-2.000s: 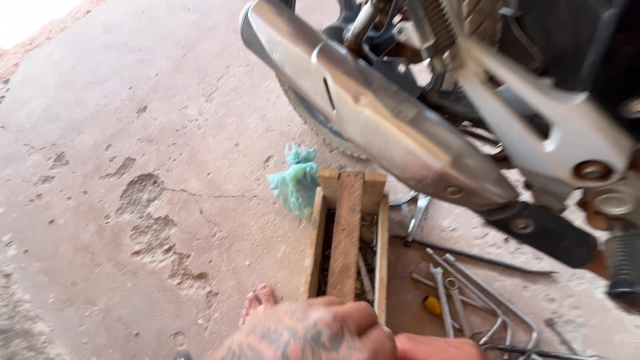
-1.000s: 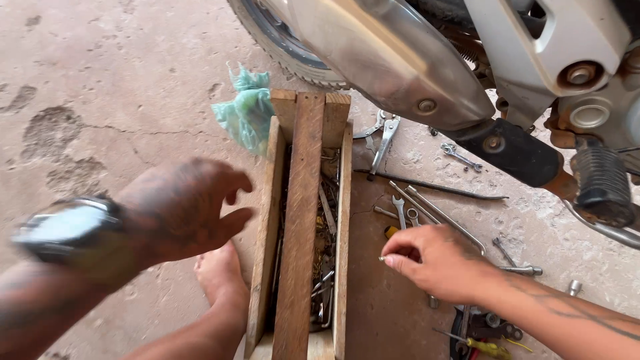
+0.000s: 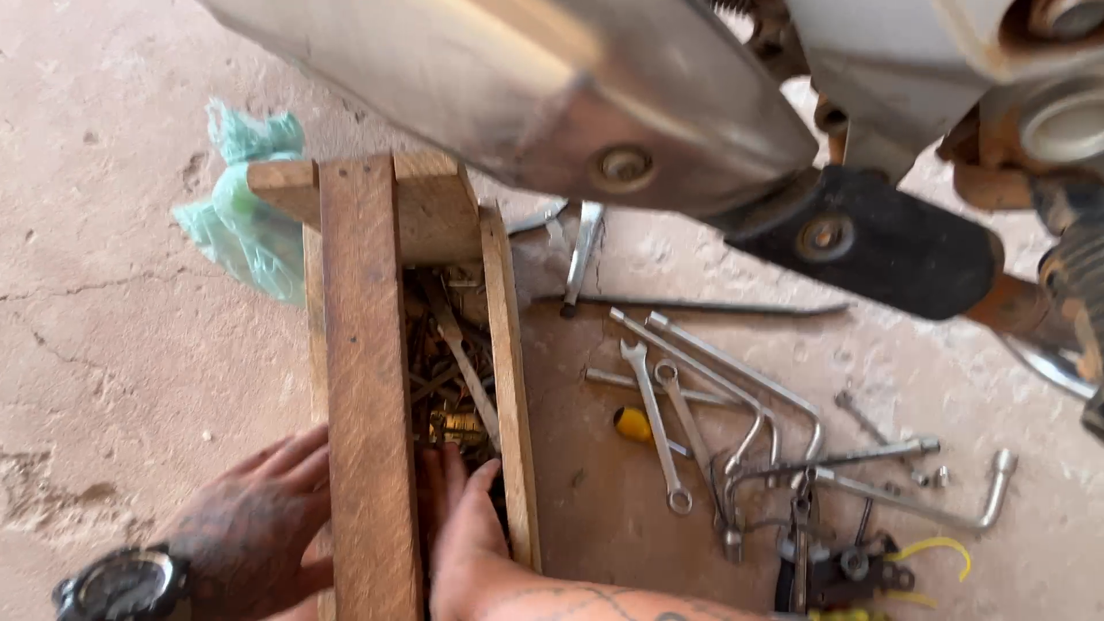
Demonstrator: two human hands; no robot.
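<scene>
A wooden toolbox (image 3: 511, 388) with a brown plank handle (image 3: 366, 371) along its top stands on the floor. My left hand (image 3: 259, 517), below a wristwatch, is at the box's left side; its fingertips are hidden behind the plank. My right hand (image 3: 466, 517) reaches into the box at the right of the plank, among mixed metal pieces (image 3: 435, 371). Its fingers are partly hidden and blurred, so whether they grip anything does not show. Near them lie a brass-coloured part (image 3: 459, 427) and a long flat metal strip (image 3: 466, 362).
A motorcycle exhaust silencer (image 3: 552, 95) and a footpeg (image 3: 1078, 285) overhang the box and floor. A combination wrench (image 3: 657, 423), socket wrenches (image 3: 914, 500), a yellow-handled tool (image 3: 634, 424) and a thin dark bar (image 3: 699, 304) lie at the right. A green plastic bag (image 3: 259, 224) touches the box's far left corner.
My right hand has moved left from above the floor tools into the box. My left hand has come to the box's left side. The view is closer to the box.
</scene>
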